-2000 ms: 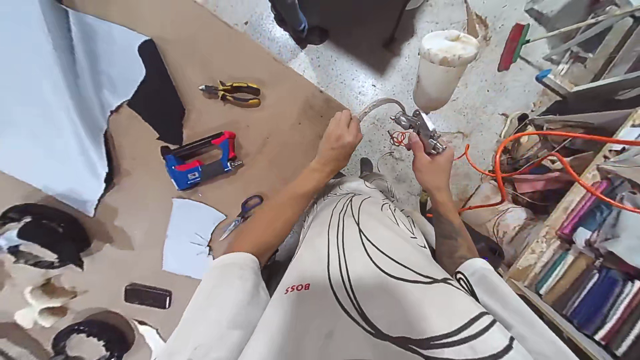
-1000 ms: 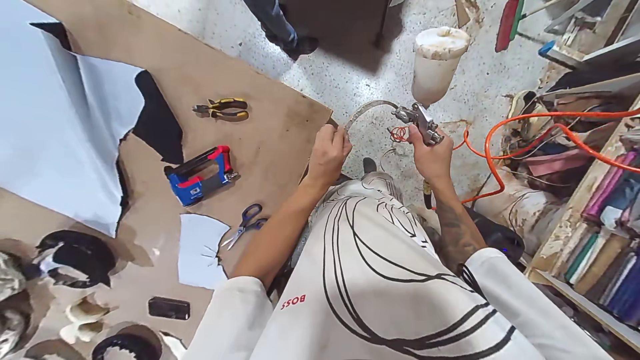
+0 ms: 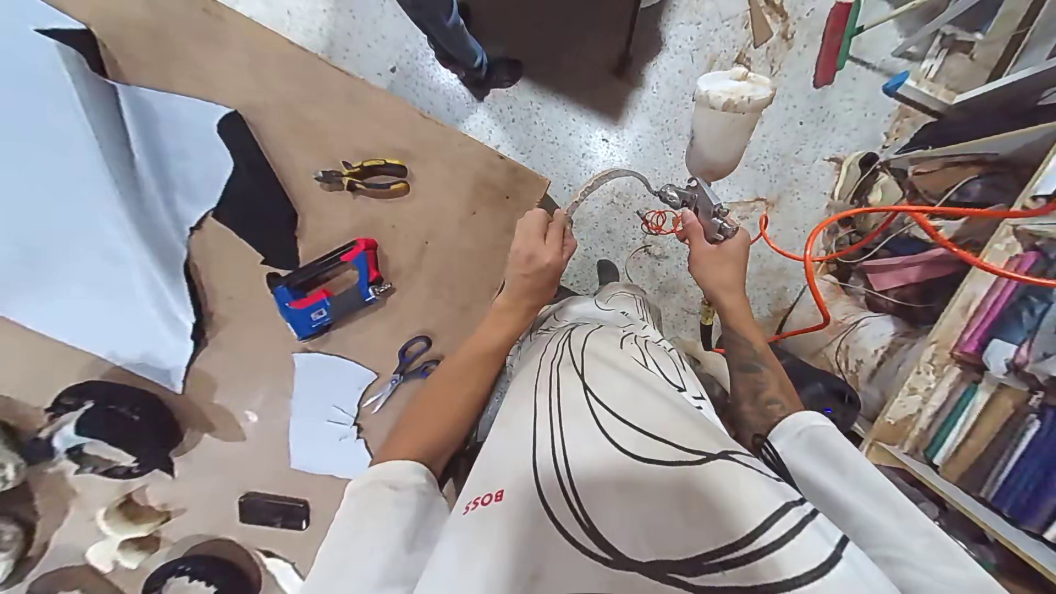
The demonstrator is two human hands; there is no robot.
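My left hand [image 3: 538, 254] is closed around the lower end of a curved strip [image 3: 606, 179], probably a thin band, just off the table's right corner. My right hand [image 3: 714, 254] grips a metal spray gun [image 3: 698, 205], its nozzle end facing the strip's far end. Whether the two touch is hard to tell. An orange air hose [image 3: 817, 264] runs from near my right hand toward the shelf. On the table, left of my hands, lie yellow-and-black cutting pliers [image 3: 365, 177], a blue-and-red staple gun [image 3: 328, 289] and scissors [image 3: 403, 371].
White sheet material with black backing [image 3: 157, 198] covers the table's left side, above black ring-like pieces [image 3: 115, 429] and a phone [image 3: 274, 511]. A white bucket [image 3: 726, 124] and a broom [image 3: 835, 41] are on the floor. Another person's legs [image 3: 462, 41] stand beyond. Shelves [image 3: 924, 396] hold folded materials.
Both hands keep their hold on the strip and the spray gun. The other person's legs and feet show more than two seconds ago. The view has shifted slightly.
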